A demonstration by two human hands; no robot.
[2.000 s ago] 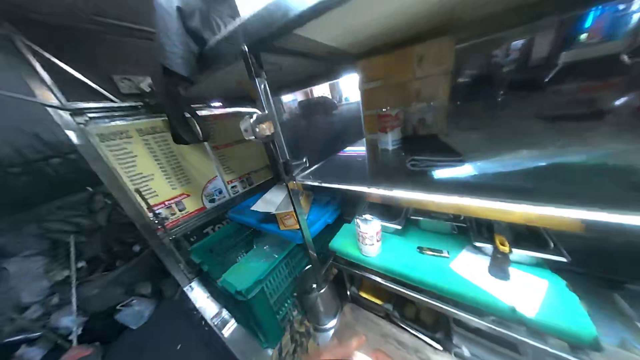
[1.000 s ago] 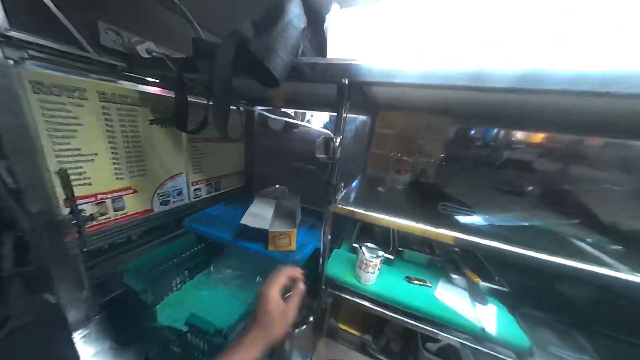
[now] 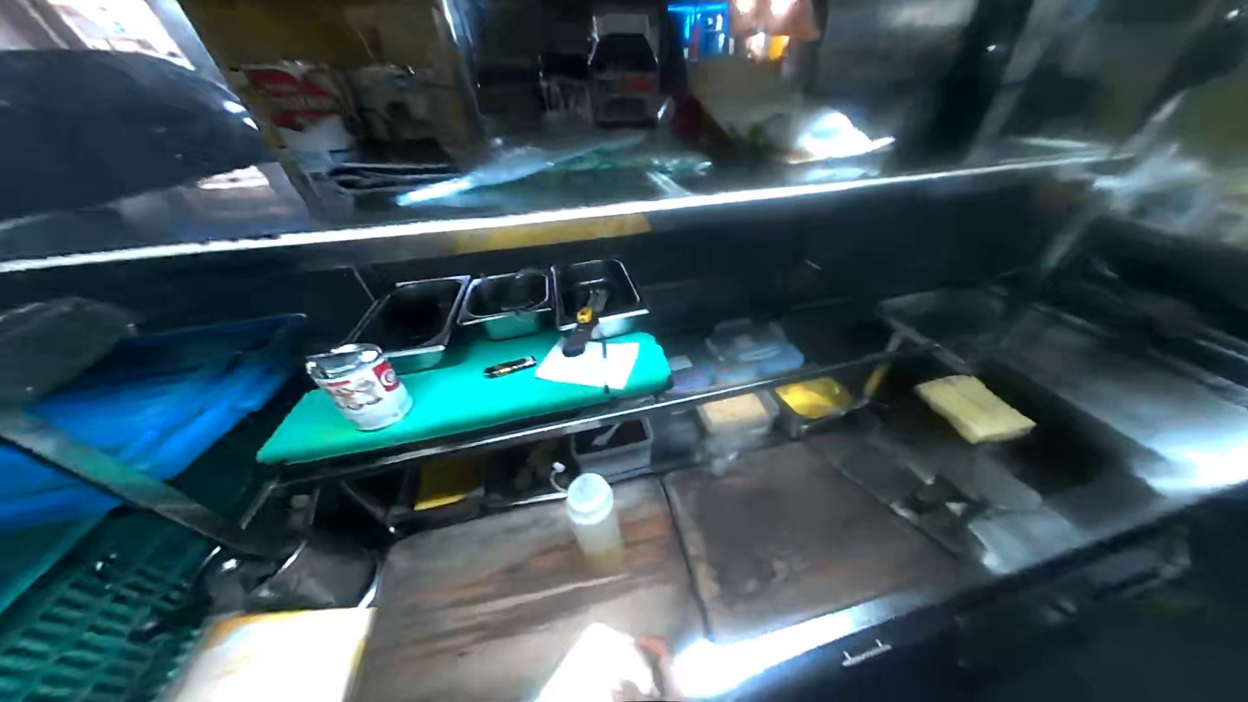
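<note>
At the bottom edge, blurred fingertips, apparently of my right hand (image 3: 655, 663), are against a white sheet-like item (image 3: 597, 668), which they seem to grip; the rest of the hand is out of frame. My left hand does not show. Above the white item, a squeeze bottle (image 3: 594, 517) with a pale cap stands on a worn brown board (image 3: 487, 585). A flat white piece with a yellow edge (image 3: 283, 653) lies at lower left. An opened tin can (image 3: 361, 390), a small dark tool (image 3: 510, 367) and a yellow-and-black handled tool (image 3: 582, 331) on white paper rest on the green-covered shelf (image 3: 448, 400).
Steel pans (image 3: 507, 297) stand behind the green shelf. Blue plastic (image 3: 195, 390) and a green crate (image 3: 88, 604) are at left. A second dark board (image 3: 780, 536), a yellow-filled tray (image 3: 814, 398) and a pale yellow block (image 3: 973, 408) are at right. A glass-fronted shelf runs above.
The view has swung right and down to the counter. The hand that was over the green crate is gone from there; fingers now show at the bottom edge by a white item.
</note>
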